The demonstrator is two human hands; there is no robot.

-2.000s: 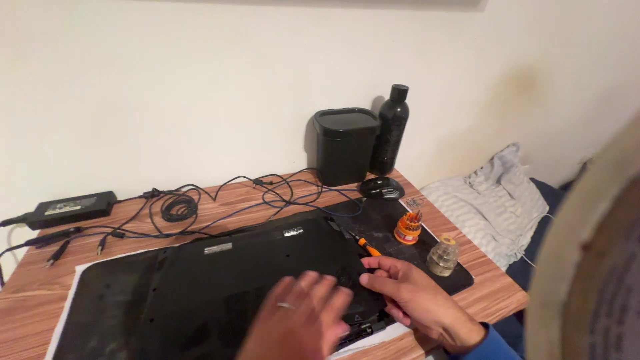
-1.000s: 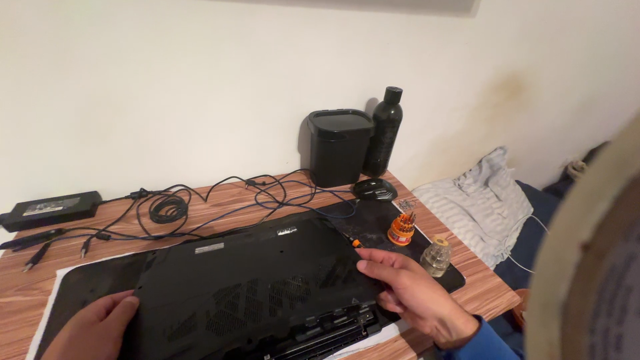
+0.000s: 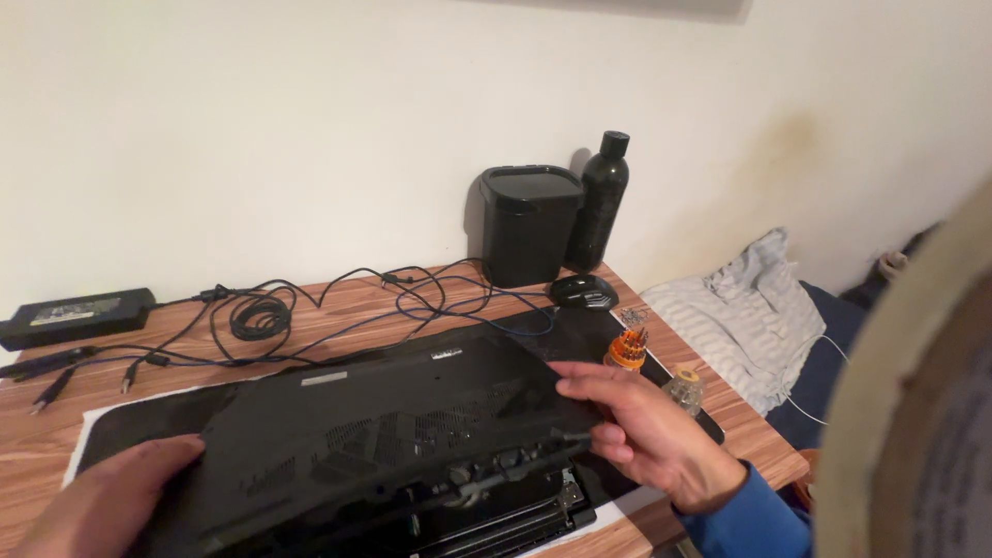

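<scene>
A black laptop bottom cover [image 3: 387, 395] with vent grilles is tilted, its near edge raised off the laptop base [image 3: 527, 519], whose inner parts show in the gap. My left hand [image 3: 116, 488] grips the cover's left edge, the thumb on top. My right hand [image 3: 643, 418] pinches its right edge between thumb and fingers. Just past my right hand stands an orange holder of screwdriver bits [image 3: 626, 350], with a clear faceted bit-case cap [image 3: 684, 390] beside it. The laptop lies on a black desk mat [image 3: 163, 415].
A power adapter [image 3: 77, 316] and tangled cables [image 3: 263, 318] lie along the back of the wooden desk [image 3: 465, 291]. A black lidded bin [image 3: 531, 225], a black bottle [image 3: 601, 201] and a mouse [image 3: 583, 292] stand at the back right. A large blurred round object [image 3: 914, 403] blocks the right side.
My left hand has moved from over the cover to its left edge. The cover's near edge has risen from the base. The orange-handled screwdriver by my right hand is out of view now.
</scene>
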